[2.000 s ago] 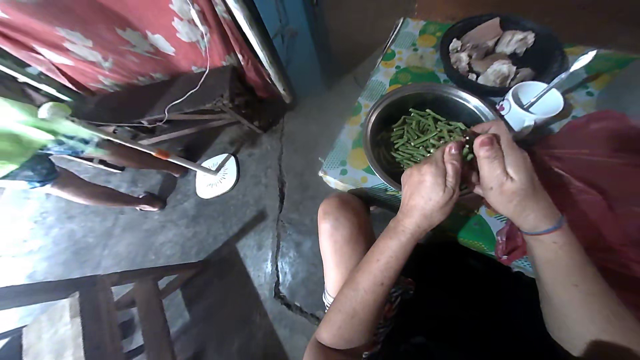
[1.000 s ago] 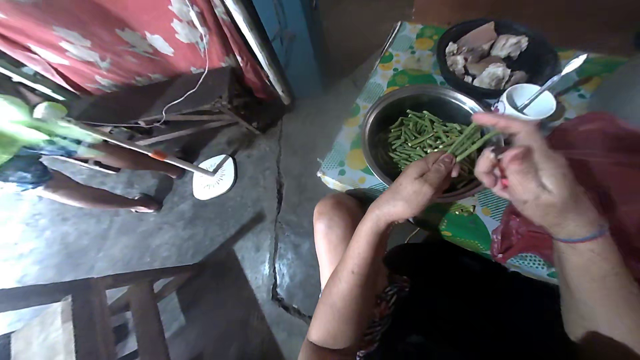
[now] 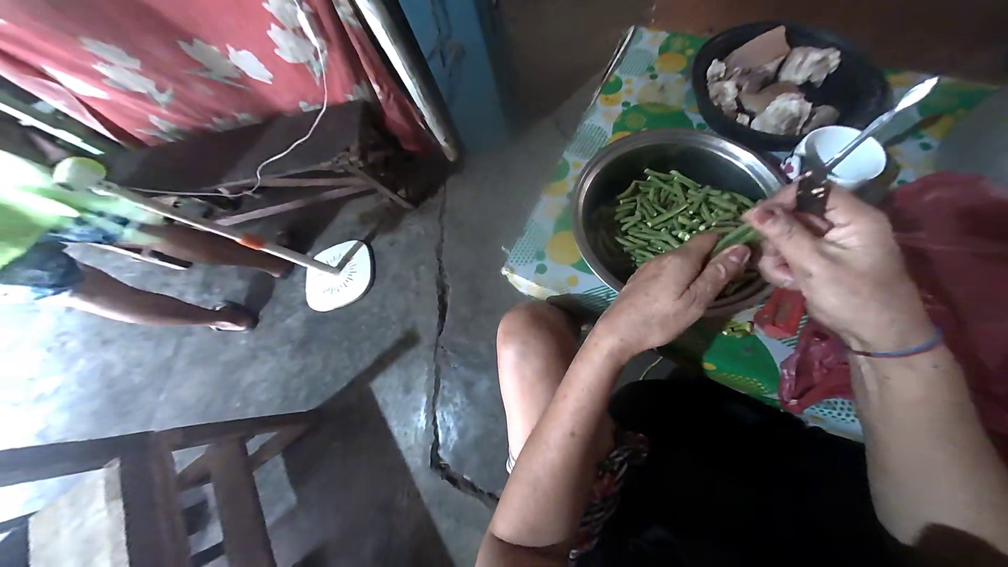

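Cut green beans [image 3: 669, 213] lie in a steel bowl [image 3: 587, 213] on the table. My left hand [image 3: 669, 295] is over the bowl's near right rim, its thumb and fingers closed on a few long green bean pieces [image 3: 736, 238]. Touching those pieces from the right, my right hand [image 3: 843, 252] is closed around a small dark, shiny object [image 3: 812, 194], which looks like a short knife blade; its handle is hidden in the fingers.
Behind the bowl, a black pan [image 3: 862, 87] holds pieces of meat [image 3: 783, 79]. A white cup [image 3: 858, 157] with a spoon [image 3: 898, 110] stands beside it. Red plastic bags [image 3: 945, 236] lie at right. Another person's legs [image 3: 142, 295] and a standing fan [image 3: 340, 276] are at left.
My right hand, raised with fingers spread a second ago, has come back to the beans at my left hand. The dark object now shows above its fingers.
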